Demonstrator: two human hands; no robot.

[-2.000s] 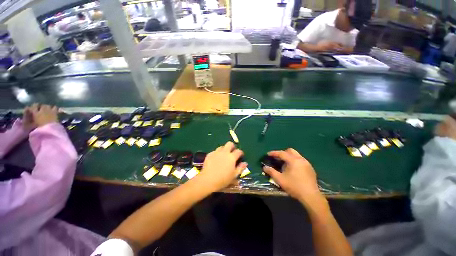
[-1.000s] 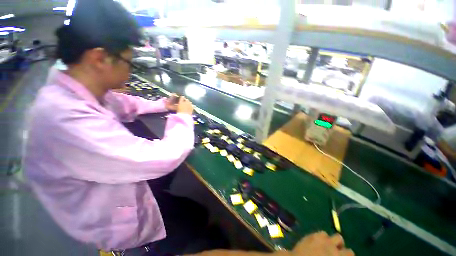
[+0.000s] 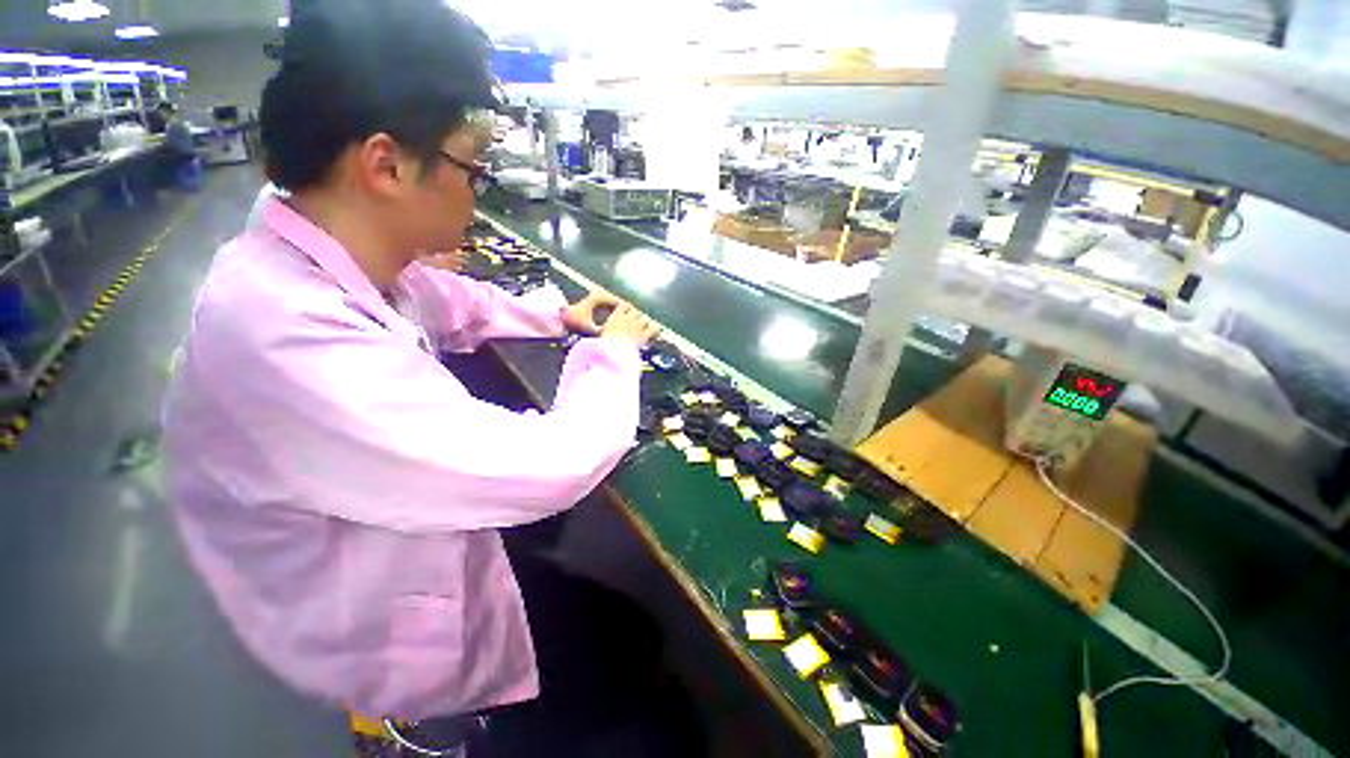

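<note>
Neither of my hands shows in the view. Nearest in front of me, a short row of black watch units [image 3: 859, 650] lies on the green bench, each with a white battery with yellow edges [image 3: 807, 655] towards the bench edge. A larger cluster of black units with batteries [image 3: 763, 462] lies farther along the bench. A yellowish pen tool [image 3: 1088, 726] lies at the bottom right, partly cut off, beside its white cable [image 3: 1184, 570].
A worker in a pink jacket [image 3: 356, 430] sits at the left with hands over the bench. A power supply [image 3: 1063, 409] with red and green digits stands on a tan board [image 3: 948, 444]. A pale post [image 3: 918, 222], plastic tray [image 3: 1103, 319] and dark green conveyor [image 3: 711, 304] are beyond.
The view has swung left towards the pink-jacketed worker. My hands, earlier at the near units, have gone out of the picture; the last part of one showed at the bottom edge.
</note>
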